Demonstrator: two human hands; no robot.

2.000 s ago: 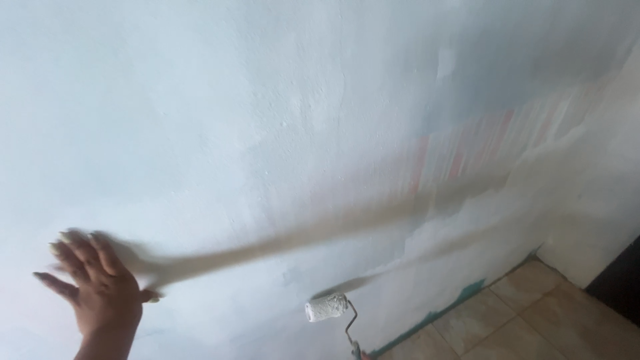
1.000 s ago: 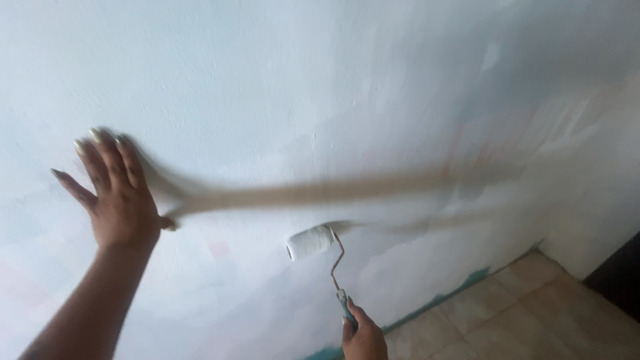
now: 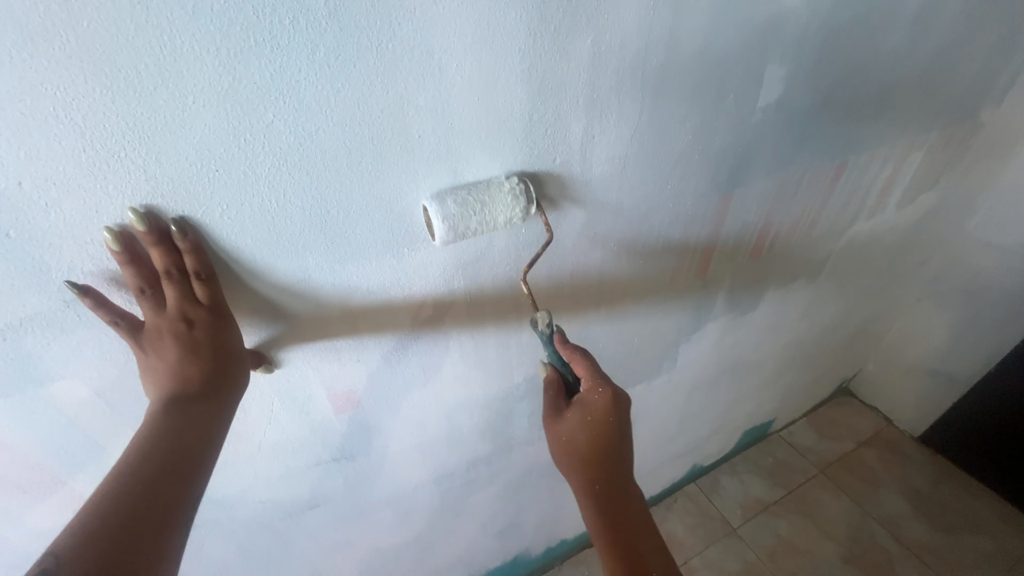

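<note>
My left hand (image 3: 182, 320) rests against the painted wall (image 3: 360, 144) at the left, palm to the surface and fingers spread, holding nothing. At the centre right, my right hand (image 3: 588, 408) grips the dark handle of a small paint roller (image 3: 480, 210). Its white, paint-covered sleeve lies against the wall, tilted slightly, up and to the right of my left hand. A bent, rust-coloured wire frame joins sleeve and handle. White paint covers much of the wall unevenly, with pinkish-red streaks showing through at the right.
Beige floor tiles (image 3: 832, 480) meet the wall at the lower right. A teal strip (image 3: 712, 464) runs along the wall's foot. Beyond the wall corner stands a dark surface (image 3: 988, 432). Shadows fall across the wall behind my hands.
The roller has moved up the wall from near the bottom of the view, and my right hand has come fully into view with it. My left hand stays spread on the wall.
</note>
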